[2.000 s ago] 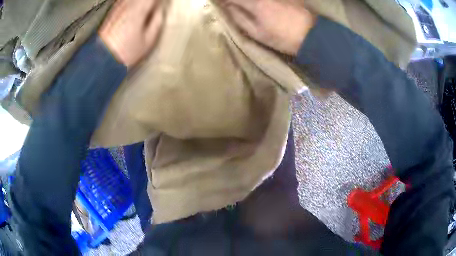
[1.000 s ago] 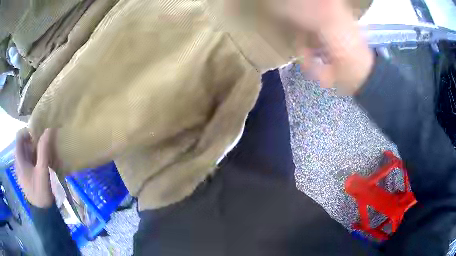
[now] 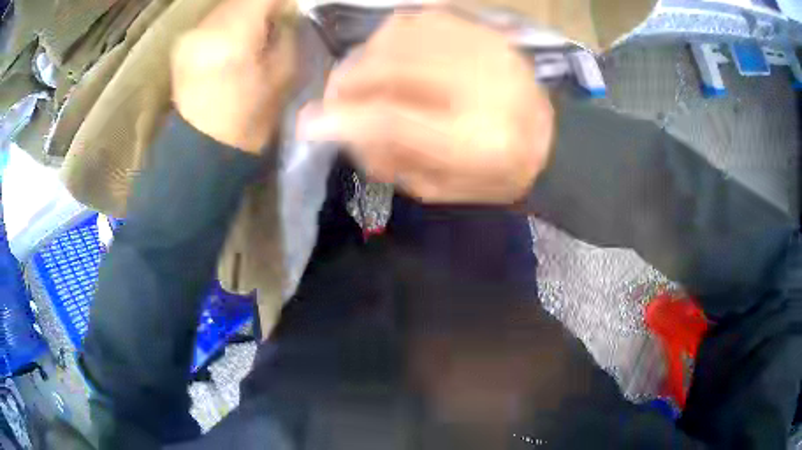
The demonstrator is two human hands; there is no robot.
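The brown ribbed cloth [image 3: 123, 132] lies across the upper left and hangs down beside my lap. A pale grey-white layer [image 3: 303, 189] shows along its right side, between my hands. My left hand [image 3: 230, 77] is at the top left, blurred, with its fingers closed on the brown cloth. My right hand [image 3: 440, 110] is at the top centre, back up, fingers curled. Its fingertips are at the pale layer; blur hides whether they grip it. More brown cloth shows at the top, right of my right hand.
A blue plastic basket [image 3: 69, 268] is on the left, below a white surface [image 3: 31, 193]. A red openwork object [image 3: 677, 330] stands on the speckled floor [image 3: 594, 299] at right. A pale table edge [image 3: 712, 25] runs along the upper right. A small red spot shows between my legs.
My left hand has moved up and right from the cloth's lower left edge. My right hand has moved left. The cloth has shifted left off my lap, and the pale layer now shows.
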